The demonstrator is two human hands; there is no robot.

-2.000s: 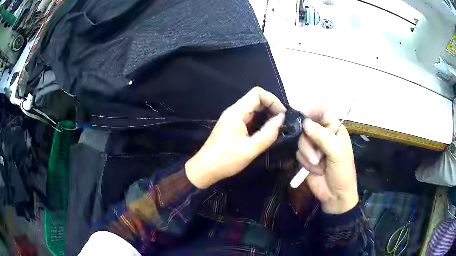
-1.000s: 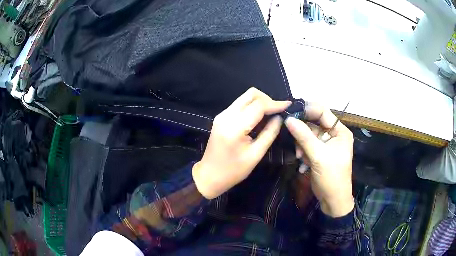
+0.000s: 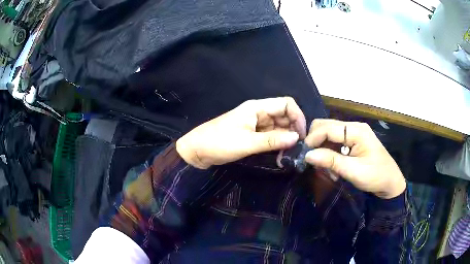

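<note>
A large dark denim garment panel [image 3: 216, 77] hangs over the table edge onto the lap, with a greyer area at its top and pale stitch lines. My left hand [image 3: 247, 131] and my right hand [image 3: 355, 154] meet in front of the table edge. Their fingertips pinch a small thick dark folded end [image 3: 296, 156] of the cloth. A thin spike [image 3: 345, 139] with a pale end sticks up between my right hand's fingers; the rest of it is hidden by the hand.
The white machine table [image 3: 381, 62] with its yellow-brown edge [image 3: 391, 116] is at upper right, with metal machine parts at the top. A green mesh basket [image 3: 63, 180] stands at left beside dark cloth. Yellowish-green scissor loops [image 3: 421, 234] show at lower right.
Both hands have moved lower, nearer the body, with the folded end. My right hand has also shifted right and turned; the spike now points upward. The table and panel edge sit differently in view.
</note>
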